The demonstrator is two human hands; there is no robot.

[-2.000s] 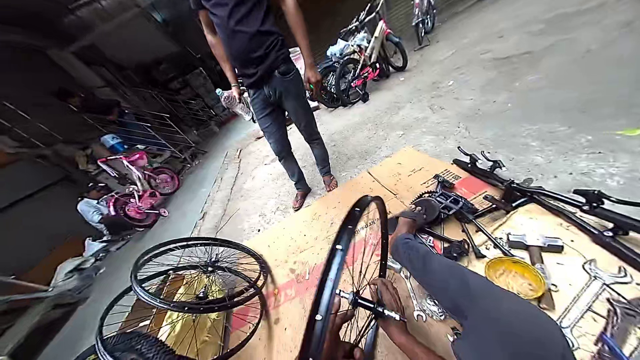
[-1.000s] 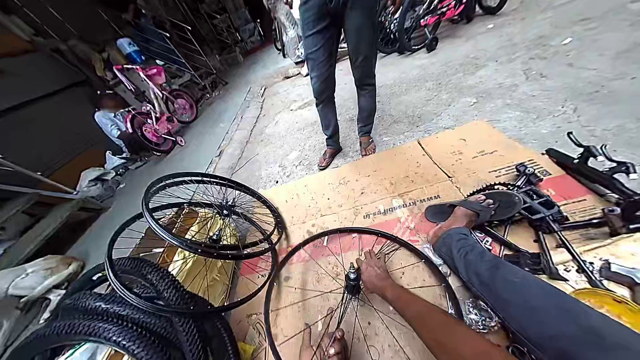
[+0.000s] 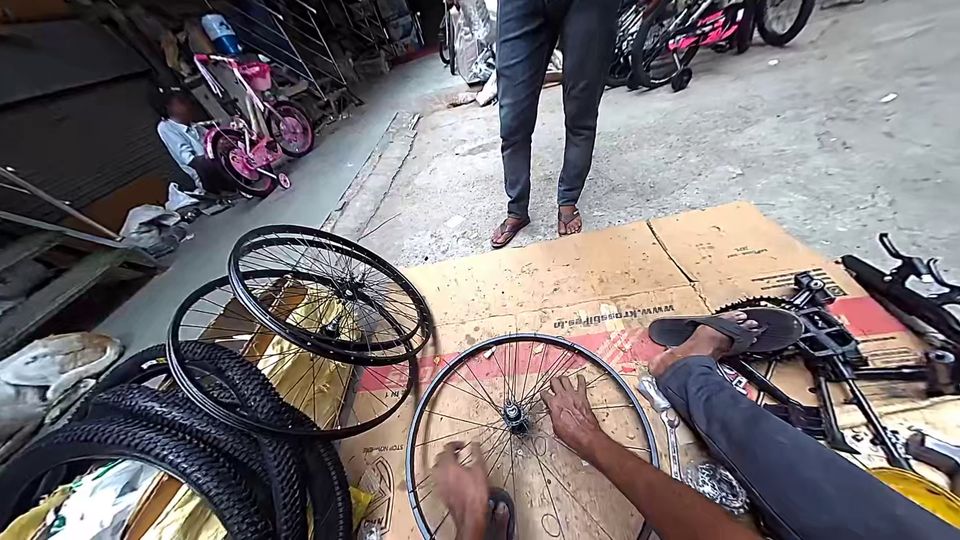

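Note:
A black spoked bicycle wheel (image 3: 450, 360) lies flat on a cardboard sheet (image 3: 540, 281) in front of me, its threaded metal hub (image 3: 515, 415) pointing up. My right hand (image 3: 571, 412) rests on the spokes just right of the hub, fingers spread, holding nothing that I can see. Blurred by motion, my left hand (image 3: 461, 480) is over the left part of the wheel; whether it grips anything is unclear. To the left, two more wheels with black rims (image 3: 255, 289) lean over yellow wrapping, and several knobby tires (image 3: 187, 457) are piled in front of them.
My sandalled foot (image 3: 720, 334) is beside a crankset (image 3: 825, 334) and bicycle frame parts on the right. A combination wrench (image 3: 671, 435) lies near my leg. A person in jeans (image 3: 551, 97) stands at the cardboard's far edge. Another person sits by a pink bicycle (image 3: 251, 142).
The wheel was upright in both my hands two seconds ago and now lies flat. My right hand has left the hub for the spokes beside it. The view has swung left.

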